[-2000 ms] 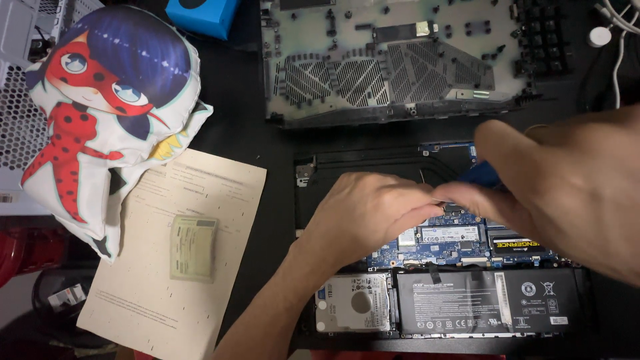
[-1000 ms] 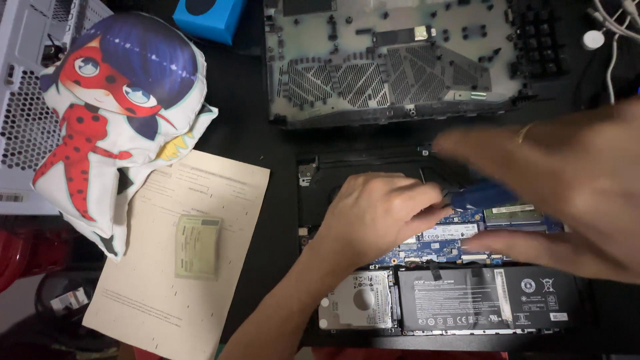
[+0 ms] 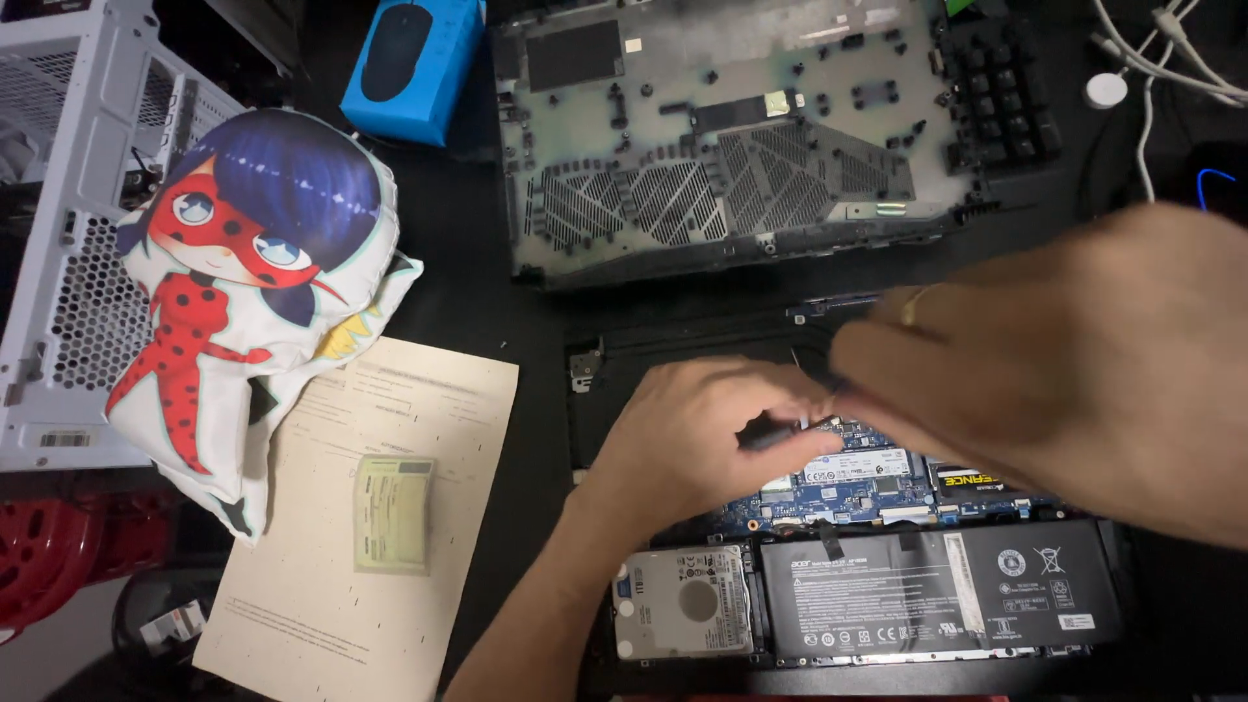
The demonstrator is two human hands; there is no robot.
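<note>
An opened laptop lies in the lower right, showing its blue motherboard (image 3: 848,502), an Acer battery (image 3: 877,595), a hard drive (image 3: 682,600) and an M.2 drive (image 3: 858,465). Over the upper part of the board, my left hand (image 3: 712,419) has thumb and fingers pinched near a small part and thin wires; what exactly it grips is unclear. My right hand (image 3: 1033,361), blurred, meets those fingertips from the right, its fingers curled. Whatever it holds is hidden. A memory module (image 3: 980,480) shows partly beneath the right hand.
The removed laptop bottom cover (image 3: 673,117) lies behind, beside a black keyboard (image 3: 1004,97). To the left are a blue mouse box (image 3: 414,73), a printed cushion (image 3: 253,244), papers with a card (image 3: 393,514) on top, and a white computer case (image 3: 58,390). White cables (image 3: 1150,68) lie back right.
My right hand was spread over the board beside a blue object one second ago; now its fingers are curled at my left fingertips, and the blue object is out of sight. My left hand stays near the same spot.
</note>
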